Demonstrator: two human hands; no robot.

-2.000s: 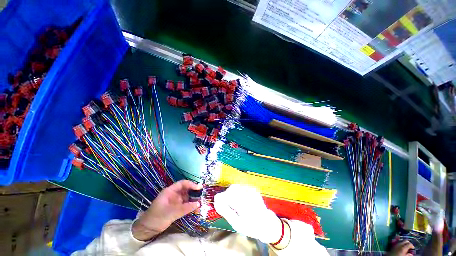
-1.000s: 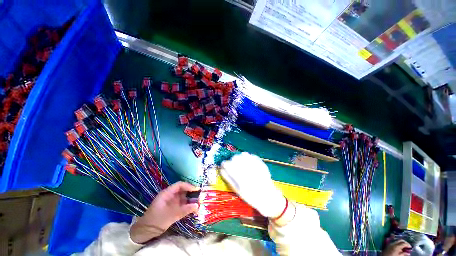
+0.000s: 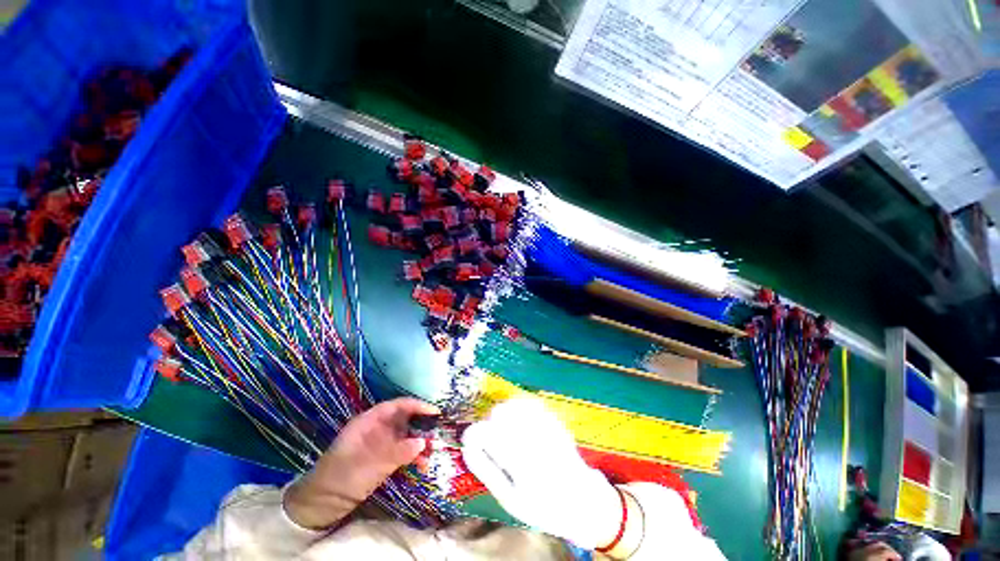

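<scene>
My left hand (image 3: 356, 458), bare, holds a connector housing (image 3: 421, 424) between thumb and fingers at the near ends of the wire bundles. My right hand (image 3: 532, 460), in a white glove, is just right of the housing with its fingertips close to it; whether it pinches a wire is hidden. It covers part of the red wires (image 3: 641, 469) and touches the edge of the yellow wires (image 3: 647, 433). Loose connector housings (image 3: 455, 225) lie in a pile beyond my hands. Wired harnesses (image 3: 280, 329) fan out at the left, their tails beside my left hand.
A blue bin (image 3: 165, 236) of housings stands at left. Blue wires (image 3: 636, 274) and white wires (image 3: 647, 247) lie farther off, with cardboard dividers (image 3: 658, 340) nearby. More harnesses (image 3: 792, 416) and a parts tray (image 3: 924, 438) are at right. Another person's hand (image 3: 875, 551) shows at lower right.
My gloved right hand reached over the yellow wires a second ago and has come back down beside the housing. My left hand keeps its hold in nearly the same place.
</scene>
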